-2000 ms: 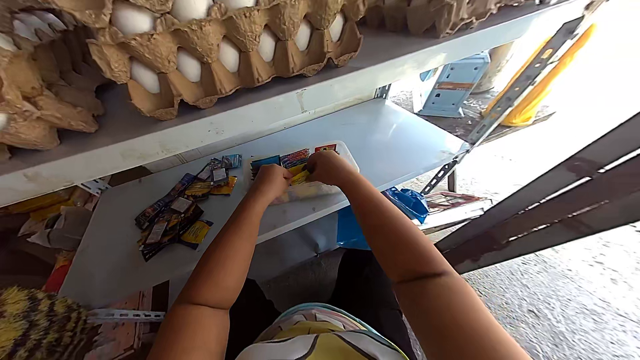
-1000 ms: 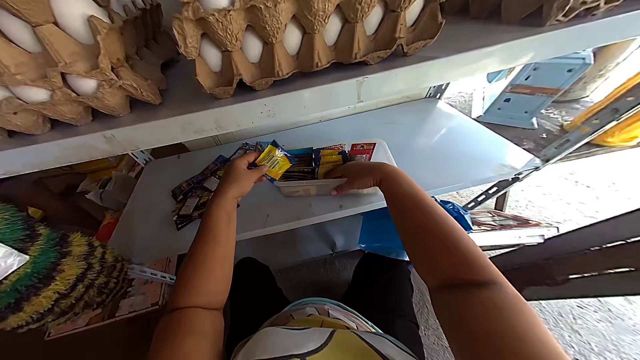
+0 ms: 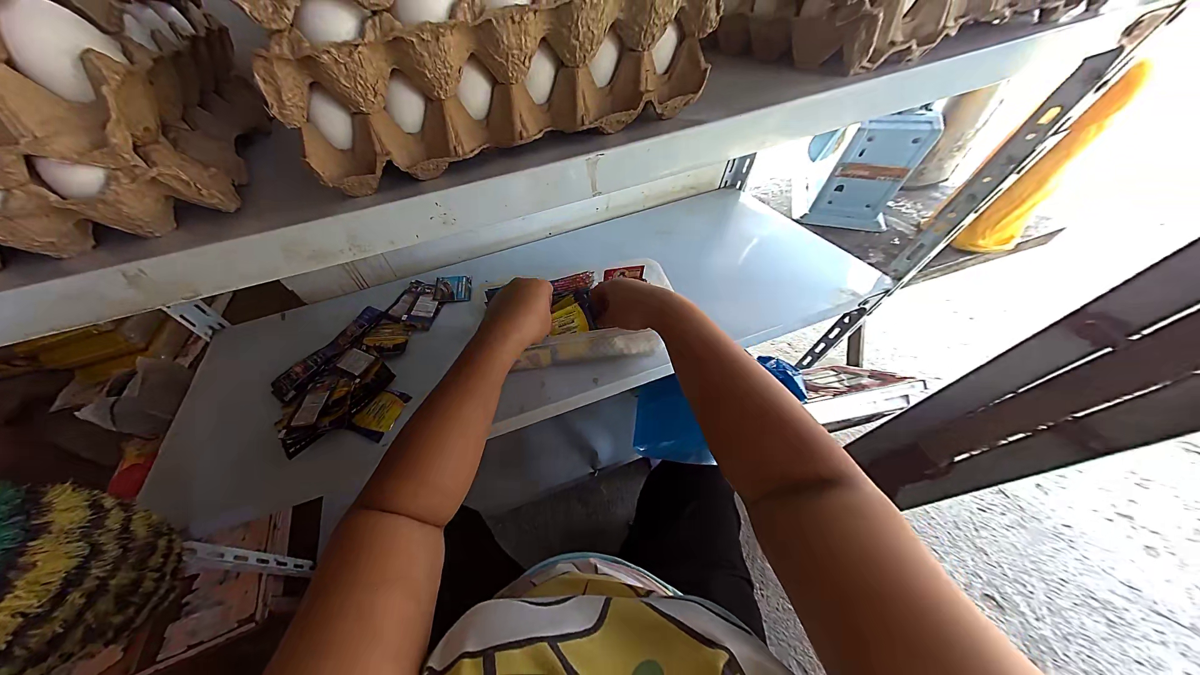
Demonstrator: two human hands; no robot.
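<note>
A clear plastic container [image 3: 600, 349] with several small sachets stands on the metal shelf [image 3: 750, 248]. Over its left part is my left hand [image 3: 521, 311], its fingers curled down and mostly hidden. At the right part, my right hand [image 3: 630, 306] reaches in among the sachets, fingertips out of sight. A yellow and dark sachet [image 3: 568, 317] shows between the two hands; which hand grips it cannot be told. A red sachet [image 3: 624, 273] lies at the container's back right. To the left, a loose pile of dark and yellow sachets [image 3: 342, 380] lies on the shelf.
Cardboard egg trays [image 3: 487, 94] with white eggs fill the upper shelf close above. A blue plastic bag [image 3: 670, 422] hangs below the shelf's front edge. Slotted metal posts [image 3: 1022, 155] stand at the right, near a light blue metal object [image 3: 872, 173]. Shaggy yellow and black material [image 3: 80, 572] is at lower left.
A second ago my left hand held a yellow sachet up left of the container; now it is over the container beside my right hand. The view has shifted.
</note>
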